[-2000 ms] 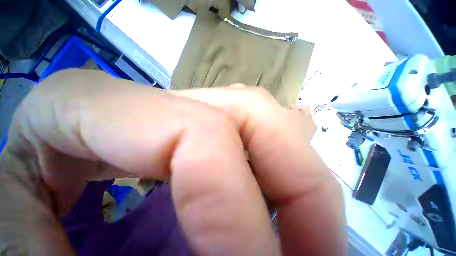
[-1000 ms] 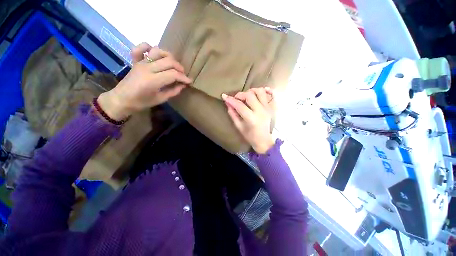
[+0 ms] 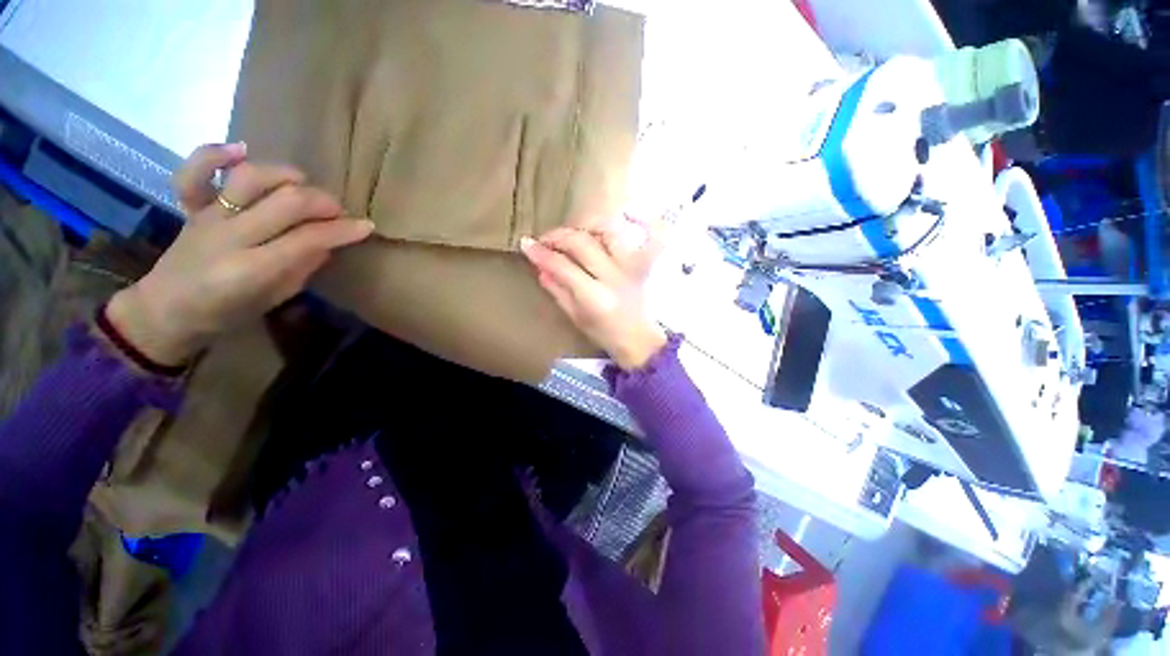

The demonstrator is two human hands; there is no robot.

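A khaki-brown garment panel (image 3: 449,128) lies on the white table, its near part hanging over the table's front edge. Two dark pleat lines run up it from a folded seam edge (image 3: 443,244). My left hand (image 3: 250,244) pinches the seam edge at its left end, by the left pleat. My right hand (image 3: 597,282) pinches the same edge near the right pleat. The edge is stretched straight between them. A metal zipper (image 3: 558,4) shows at the panel's far edge, cut off by the top of the picture.
The white sewing machine head (image 3: 834,160) stands right of my right hand. A black smartphone (image 3: 799,346) lies on the table (image 3: 719,385) near it. Brown cloth (image 3: 193,436) is heaped below the table edge at left. A red stool (image 3: 797,602) and blue bins are at lower right.
Both hands were on the panel one second ago and still hold its edge. The edge is now straighter and more level. The view has shifted, so panel and machine sit further left.
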